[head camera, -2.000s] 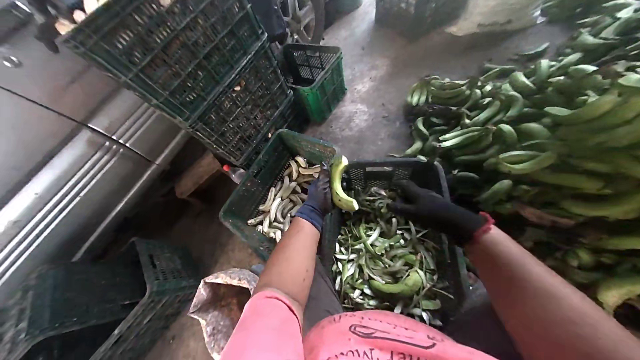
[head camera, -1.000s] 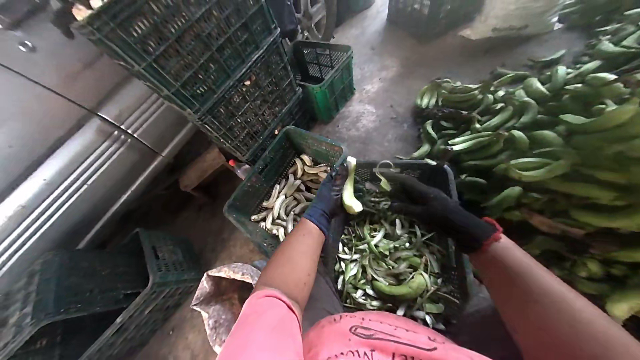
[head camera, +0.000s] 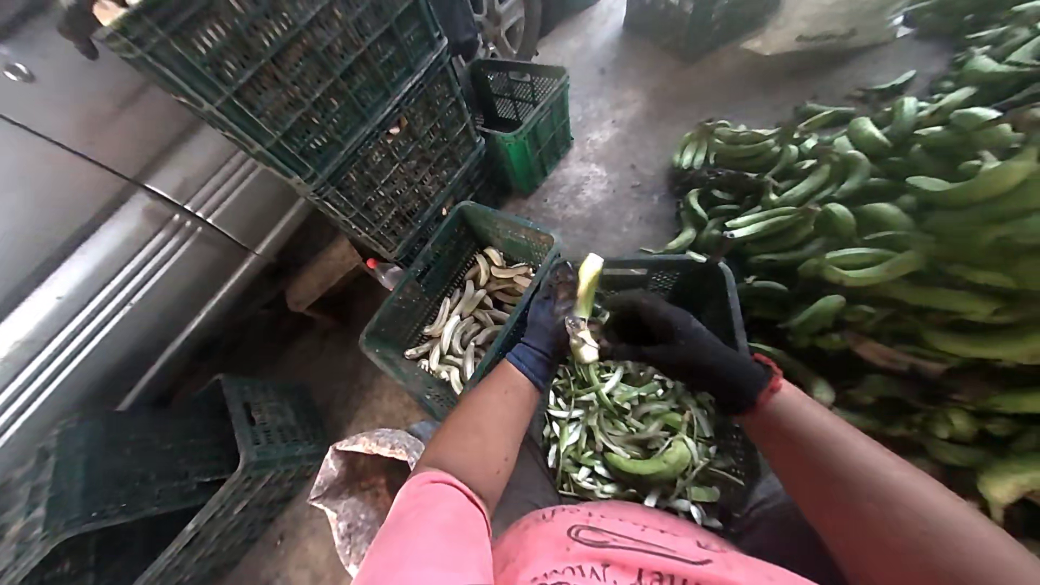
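Observation:
My left hand (head camera: 552, 317), in a dark glove with a blue cuff, grips a partly peeled green plantain (head camera: 587, 305) held upright over the rim between two crates. My right hand (head camera: 670, 337), in a black glove with a red band at the wrist, is close against the plantain's lower right side; whether it holds a tool or peel is hidden. Below both hands, a dark plastic crate (head camera: 735, 305) holds green peel strips (head camera: 626, 414) and a green plantain (head camera: 650, 463). Peeled plantains (head camera: 471, 317) lie in the green crate (head camera: 382, 333) to the left.
A large heap of green plantains (head camera: 877, 211) lies at the right. Stacked crates (head camera: 325, 106) and a small green crate (head camera: 532, 142) stand ahead. At left are a vehicle's side (head camera: 122, 162), a bottle with a red cap (head camera: 385, 273), an open sack (head camera: 366, 487) and an empty crate (head camera: 276, 431).
More of the plantain's peel is off than two seconds ago, and it is now held more upright. My right hand has moved in close to it from the right.

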